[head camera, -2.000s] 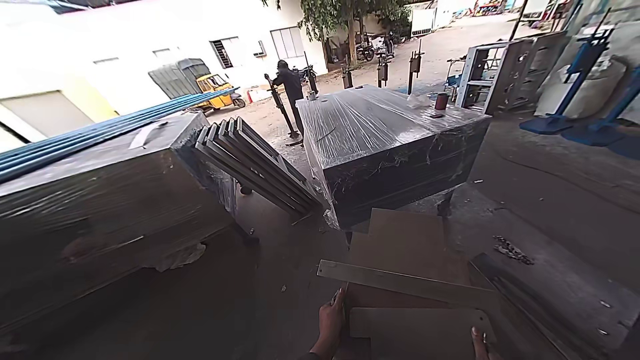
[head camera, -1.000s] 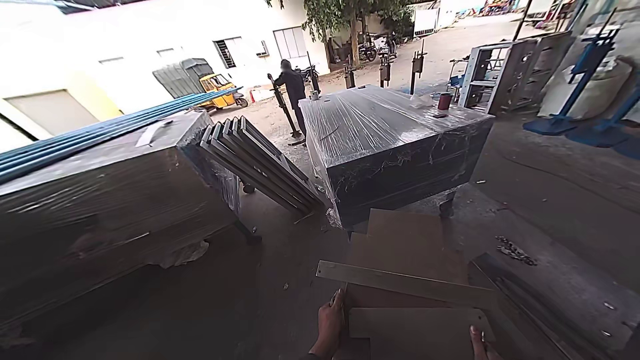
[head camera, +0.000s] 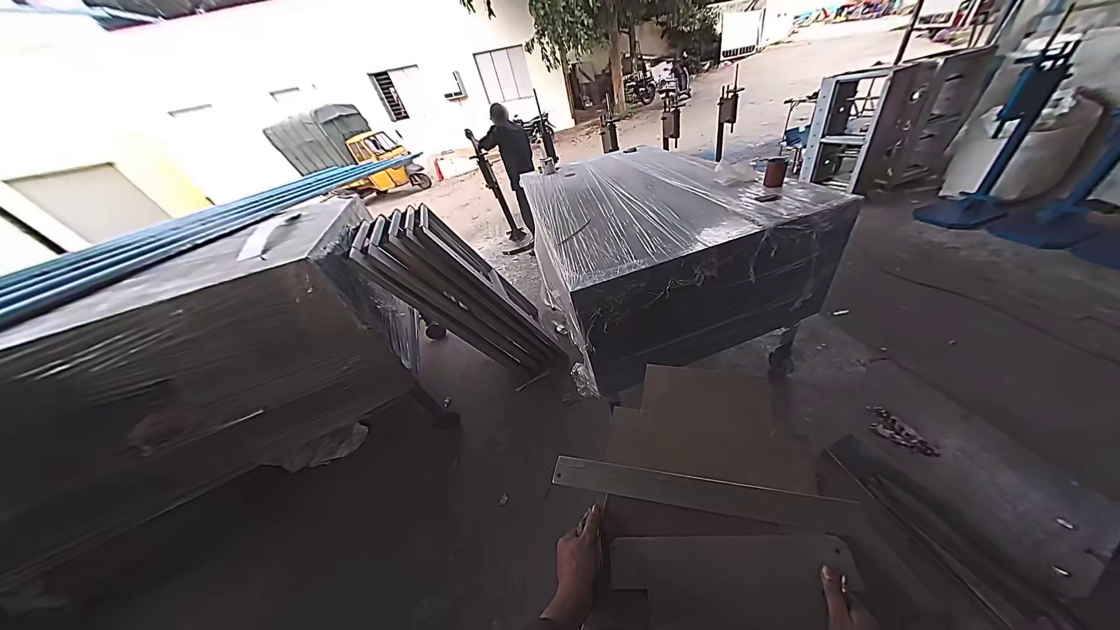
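Note:
Near the bottom of the view, my left hand (head camera: 577, 564) grips the left edge of a flat sheet-metal plate (head camera: 731, 569). My right hand (head camera: 842, 599) lies at the plate's lower right corner, its thumb on the upper face and its other fingers hidden or out of frame. The plate has rounded upper corners and a small hole near the right one. Just beyond it lies a long narrow metal strip (head camera: 700, 490) with holes at its left end. Larger flat sheets (head camera: 713, 420) lie beneath and past the strip.
A plastic-wrapped cabinet (head camera: 717, 297) stands ahead, bearing a reddish can (head camera: 774, 172). Metal frames (head camera: 455, 289) lean beside another wrapped unit (head camera: 192, 367) holding blue bars (head camera: 210, 223). A chain (head camera: 901, 430) lies on the floor at right. A person (head camera: 509, 153) stands beyond with an upright metal stand.

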